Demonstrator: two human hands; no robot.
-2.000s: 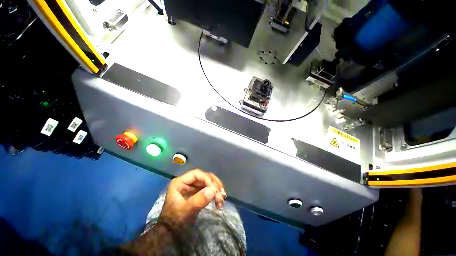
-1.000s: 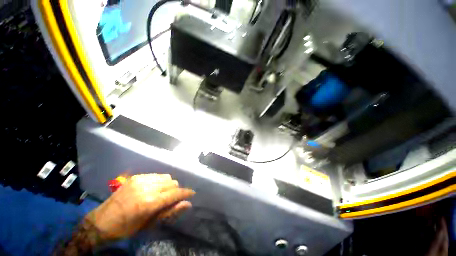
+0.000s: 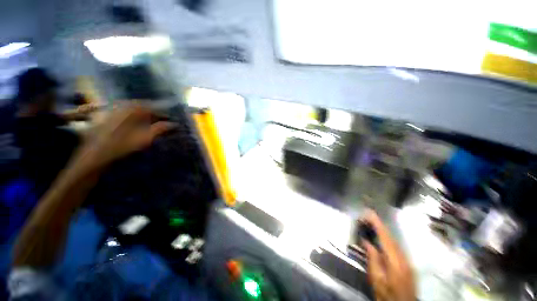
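Note:
The view is blurred. My left hand [image 3: 126, 135] is raised at the left, over the dark stacked trays [image 3: 171, 176]; whether its fingers hold anything cannot be told. My right hand [image 3: 388, 258] is inside the machine opening, over the bright base plate [image 3: 279, 200]. Its fingertips are at a small black thing [image 3: 369, 233] where the fixture stands; whether they grip it or only touch it cannot be told. The fixture is mostly hidden by the hand and blur.
A yellow upright bar [image 3: 213, 156] edges the opening's left side. A black box unit [image 3: 318, 161] stands inside, with a blue cylinder [image 3: 465, 167] at right. The bright monitor [image 3: 377, 35] is above. Green-lit [image 3: 251, 287] and red [image 3: 234, 268] buttons show below. Another person [image 3: 44, 117] is far left.
The view has swung up and left. My left hand has moved from in front of the panel to over the left trays. My right hand has come from the right side into the opening.

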